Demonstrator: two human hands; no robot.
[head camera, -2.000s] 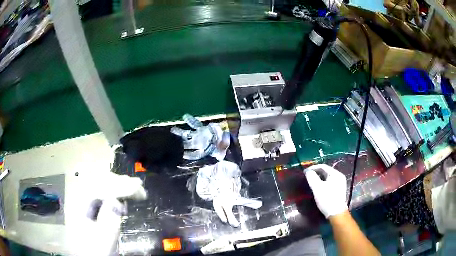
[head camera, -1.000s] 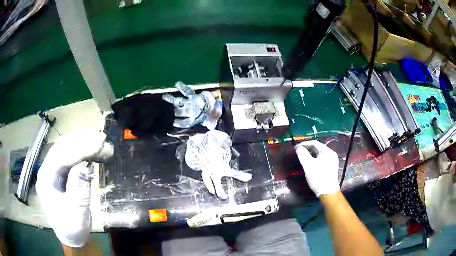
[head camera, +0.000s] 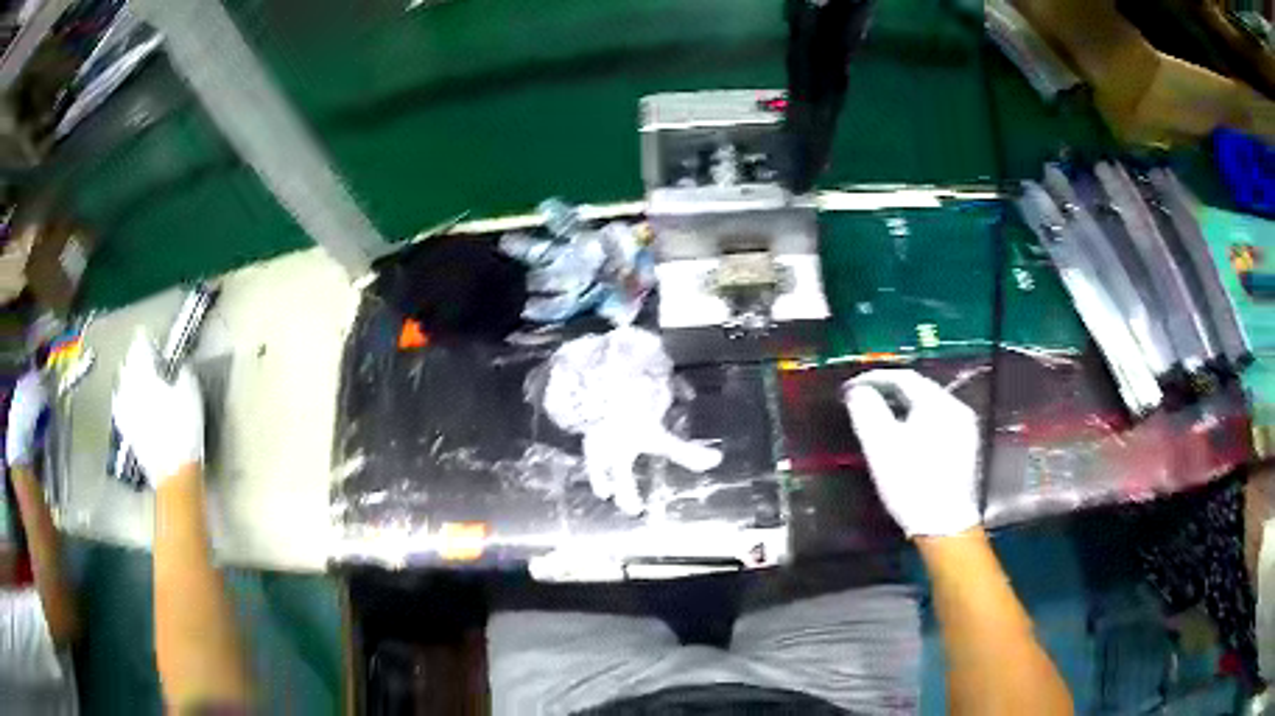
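My left hand (head camera: 157, 416), in a thin white glove, lies over the middle of a slim silver-and-black profile unit (head camera: 188, 325) on the cream surface at the left. The unit shows above and below the hand; blur hides whether the fingers grip it. My right hand (head camera: 920, 455), also white-gloved, is over the dark-red part of the bench, thumb and fingers curled together. Nothing shows between them, but the fingertips are too blurred to tell. The screw feeder (head camera: 738, 231) stands at the middle back, with its pick-up block in front.
Spare gloves (head camera: 611, 389) lie on the black bench by a black heap (head camera: 450, 291). A white-and-black strip (head camera: 657, 555) lies at the near edge. Several profile units (head camera: 1119, 273) lie at right. A dark screwdriver (head camera: 822, 91) hangs behind the feeder. Another person's arm (head camera: 39, 525) is at far left.
My left hand has moved left onto the profile unit, which came into view on the cream surface between the earlier frames. My right hand keeps nearly the same pose. The camera view has shifted.
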